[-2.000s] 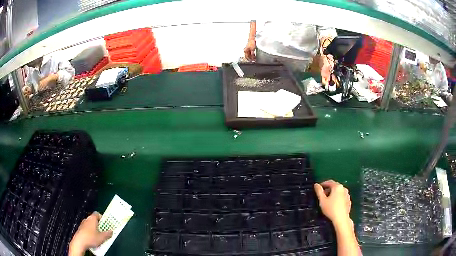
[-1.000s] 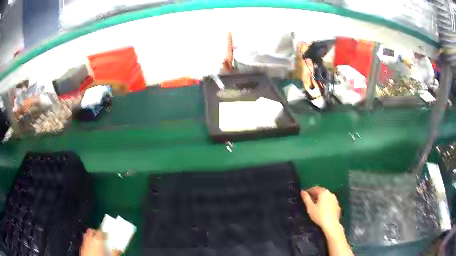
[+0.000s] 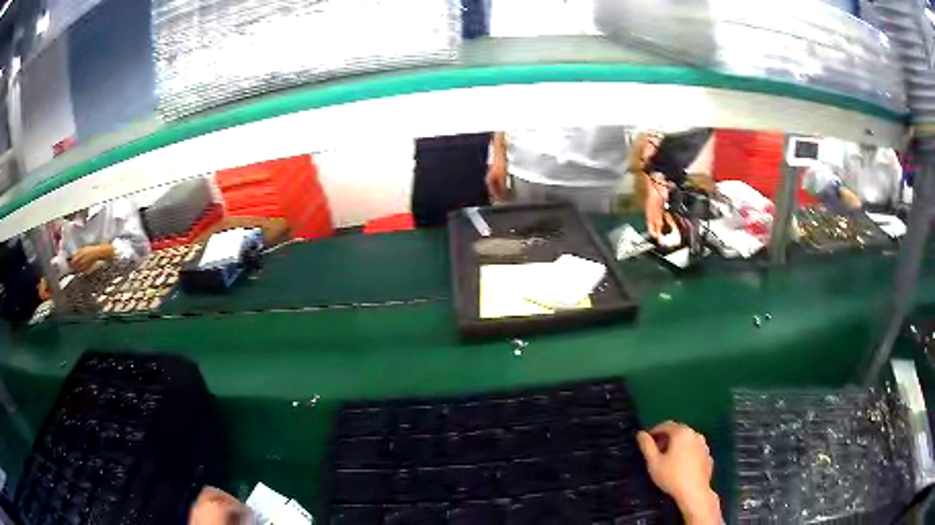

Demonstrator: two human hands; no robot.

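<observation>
A wide black gridded blister tray (image 3: 492,456) lies in front of me, its near part cut off by the bottom edge. My right hand (image 3: 680,463) is at the tray's right edge, fingers curled; whether it grips the rim is unclear. My left hand (image 3: 218,507) is at the bottom edge, mostly cut off. A white adhesive sheet (image 3: 275,507) sticks out beside its fingers, also cut off, and the hand's hold on it is hidden.
A stack of black trays (image 3: 118,441) stands at left. A clear blister tray (image 3: 810,446) lies at right. A shallow dark tray (image 3: 543,324) with papers lies beyond. A metal post (image 3: 902,256) rises at right. Several people are across the bench, below the raised shelf (image 3: 410,101).
The view has tilted up, so the bench sits lower in the picture. My left hand and the sheet are now mostly cut off. My right hand stays by the tray's right edge.
</observation>
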